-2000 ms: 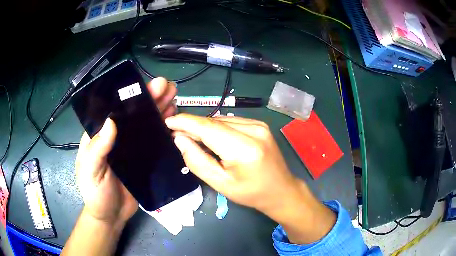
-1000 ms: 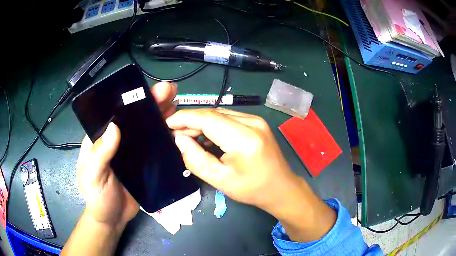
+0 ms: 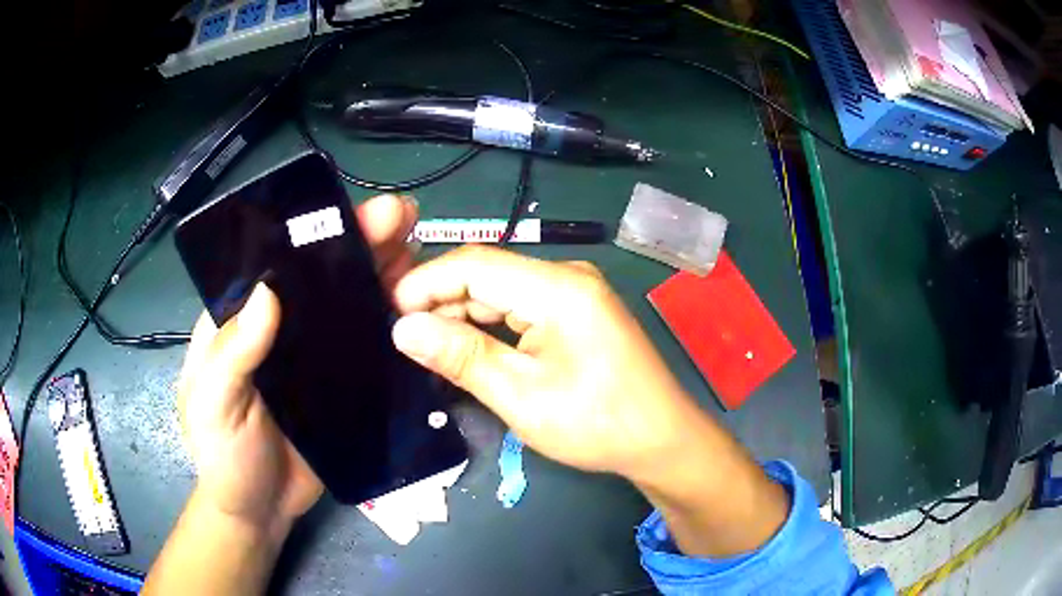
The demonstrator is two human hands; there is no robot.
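A black glossy smartphone or display assembly (image 3: 332,338) has a white label near its top and a white round dot near its lower right. My left hand (image 3: 239,408) holds it from below, thumb on the face and fingertips past the right edge. My right hand (image 3: 536,349) is at the phone's right edge, thumb and index finger bent close together. Whether they pinch anything small is hidden. A crumpled white cloth (image 3: 408,512) lies under the phone's lower end, with a light-blue scrap (image 3: 511,472) beside it.
Behind the hands lie a whiteboard marker (image 3: 478,231) and a black electric screwdriver (image 3: 501,122). A clear block (image 3: 672,227) touches a red card (image 3: 722,332) at right. A narrow phone part (image 3: 84,466) lies left. A power adapter (image 3: 216,151), power strip (image 3: 250,21) and blue power unit (image 3: 897,128) stand farther back.
My right thumb has shifted slightly left onto the phone's edge, and the fingers have curled. The phone has moved slightly down and right in my left hand, covering more of the cloth.
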